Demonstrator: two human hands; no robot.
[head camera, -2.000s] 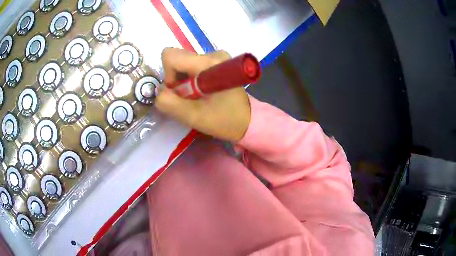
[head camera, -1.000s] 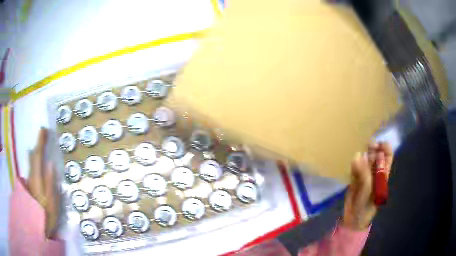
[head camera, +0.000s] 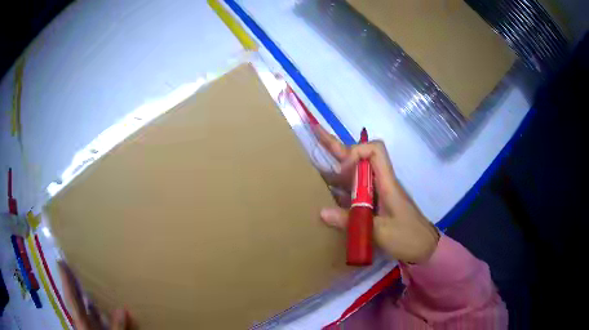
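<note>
A plain brown cardboard divider sheet (head camera: 194, 193) lies over the clear blister tray (head camera: 294, 306), whose shiny rim shows around it. The round parts are hidden beneath the sheet. My right hand (head camera: 387, 206) is at the right edge of the sheet and tray, thumb on top, and holds the red marker pen (head camera: 360, 225) with its dark tip pointing up and away. My left hand (head camera: 97, 309) is at the lower left corner, partly cut off by the picture's bottom edge, with its fingers at the tray and sheet edge.
Stacked trays (head camera: 420, 97) with brown card on top stand at the upper right. A blue marker pen (head camera: 26, 271) and a spare red marker (head camera: 24, 254) lie at the far left. Yellow, blue and red floor tape (head camera: 303, 90) borders the white tabletop.
The round parts were marked in the open tray; then the cardboard sheet was swung in from the right and now covers them. Both hands have come to the tray's sides.
</note>
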